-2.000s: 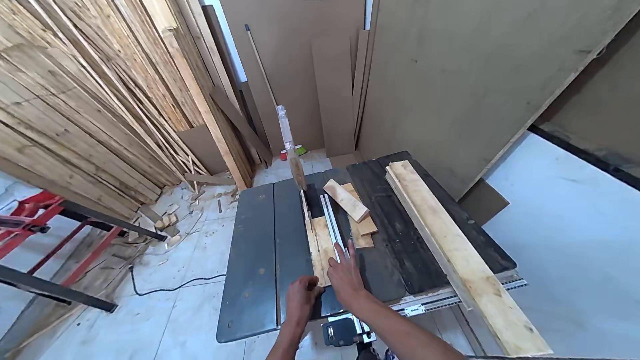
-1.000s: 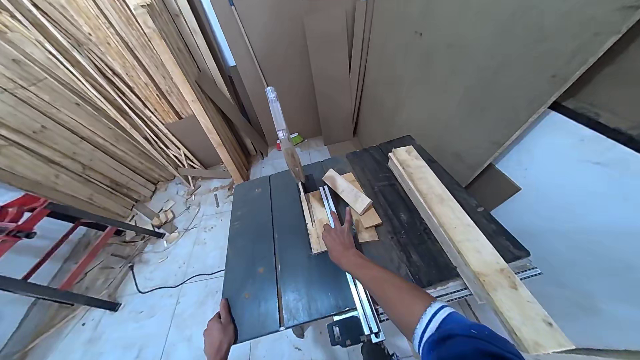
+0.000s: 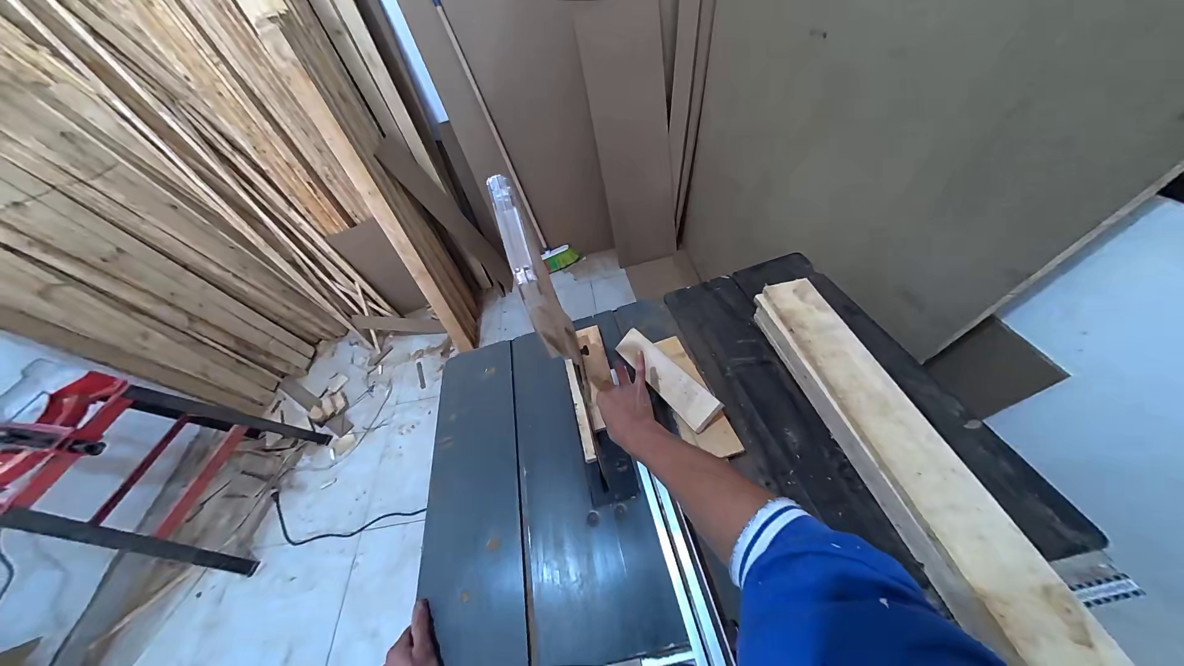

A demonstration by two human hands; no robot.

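My right hand (image 3: pixel 627 407) reaches to the rear of the table saw (image 3: pixel 569 536), its fingers on or just over a wooden board (image 3: pixel 592 348) beside the raised blade guard (image 3: pixel 529 268). Left of the blade slot lies a narrow wood strip (image 3: pixel 580 412), apart from the board. The metal rip fence (image 3: pixel 680 564) runs along the right of the board. My left hand (image 3: pixel 413 640) rests at the table's near left edge, partly cut off by the frame. Just right of my right hand, a short wood block (image 3: pixel 671 379) lies across flat wood offcuts (image 3: pixel 721 435).
Long stacked planks (image 3: pixel 888 444) lie on the table's right side. Lumber (image 3: pixel 185 185) leans at the left wall, with scraps (image 3: pixel 324 407) and a power cord (image 3: pixel 351 532) on the floor. A red metal frame (image 3: pixel 111 444) stands at left; a broom (image 3: pixel 560 257) stands behind.
The board has moved forward past the blade, and a narrow strip now lies apart from it. My right hand has gone forward with it. My left hand has left the board for the table's edge.
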